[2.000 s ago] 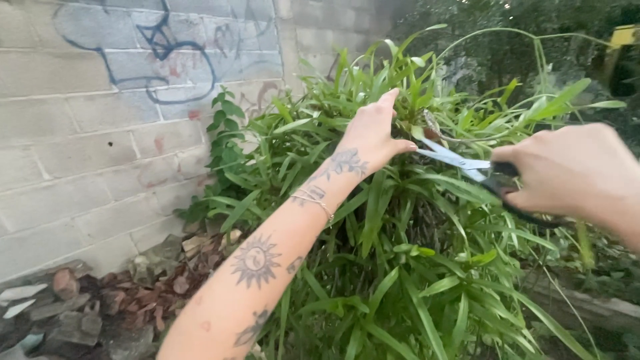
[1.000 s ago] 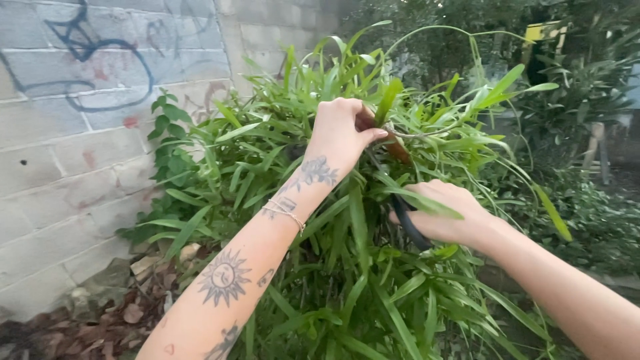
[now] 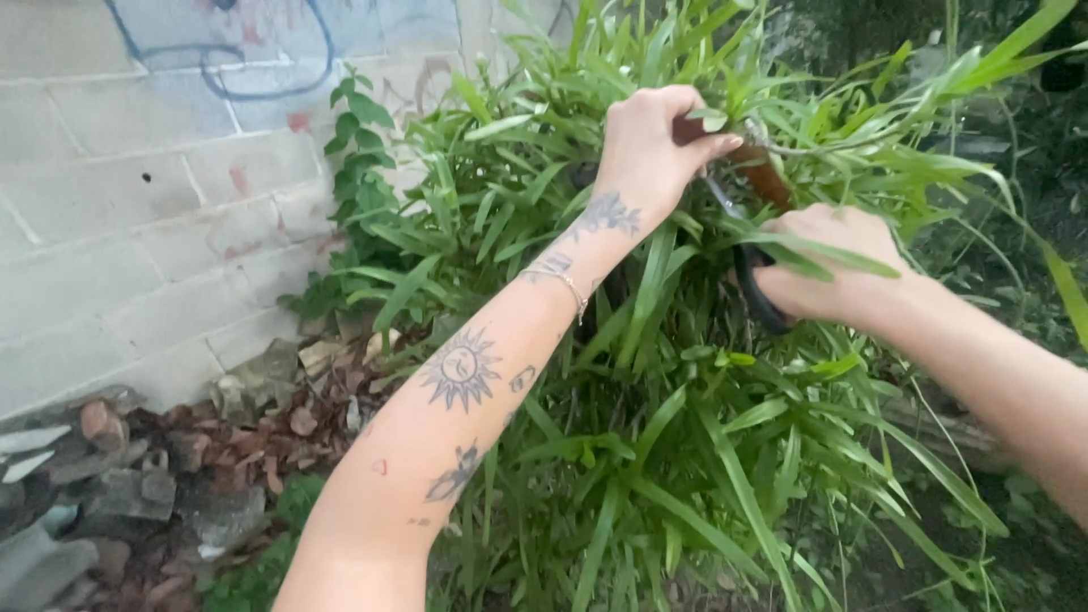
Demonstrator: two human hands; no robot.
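Observation:
A bushy spider plant (image 3: pixel 680 476) with long green blades fills the middle of the view. Near its top, my left hand (image 3: pixel 654 136) pinches something among the leaves between thumb and fingers; a small leaf shows at the fingertips. Just right of those fingers is a reddish-brown pot rim or similar piece (image 3: pixel 761 174), mostly covered by foliage. My right hand (image 3: pixel 824 259) grips the black handles of a pair of scissors (image 3: pixel 756 293). The metal blades point up and left, just below my left hand, with their tips hidden in the leaves. A long leaf crosses over my right hand.
A painted concrete block wall (image 3: pixel 110 272) with graffiti stands on the left, and a leafy vine (image 3: pixel 361 144) climbs against it. Broken stones and rubble (image 3: pixel 136 493) lie with dry brown leaves (image 3: pixel 255 433) at its foot. Darker shrubs are behind on the right.
Two seconds ago the scissor blades showed spread to the right of my left hand; my right hand has since moved in lower and closer, blades partly in the leaves. My left thumb and fingers have come together.

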